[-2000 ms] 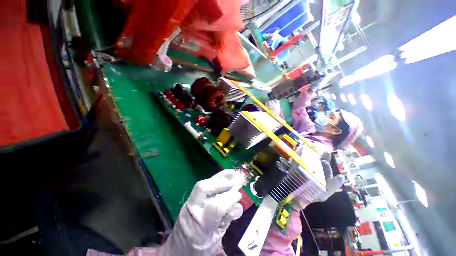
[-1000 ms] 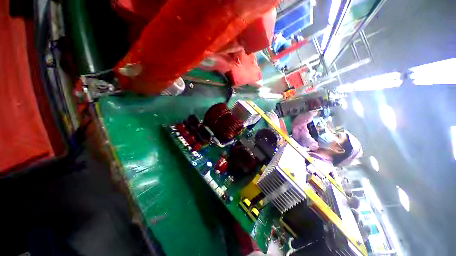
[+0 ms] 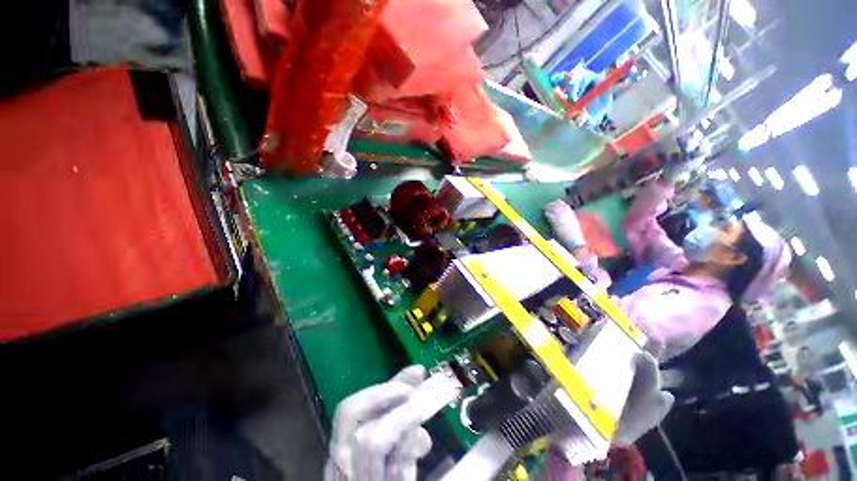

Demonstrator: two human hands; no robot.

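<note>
A large green circuit board [image 3: 376, 270] lies component side up on the green bench [image 3: 315, 315], slanting down to the right. It carries silver finned heat sinks [image 3: 507, 272] with two yellow strips [image 3: 536, 333], copper-brown wound rings [image 3: 413, 209] and small yellow blocks [image 3: 423, 318]. A flat silver bracket [image 3: 484, 458] sticks out at its lower end. My left hand [image 3: 385, 427], in a white glove, grips the board's lower left edge, fingertips by small white parts. My right hand [image 3: 644, 404], gloved and partly hidden behind the end heat sink, holds the board's lower right side.
A black box with red-orange lining [image 3: 94, 207] stands at left. Red-orange foam sheets [image 3: 423, 75] are piled at the bench's far end, beside a white object [image 3: 346, 141]. A pink-coated, masked person [image 3: 695, 282] works at right, a gloved hand near my board's far side.
The view has shifted, and both my gloved hands show more fully at the board's lower end than a second ago. The co-worker's gloved hand now shows beside the board.
</note>
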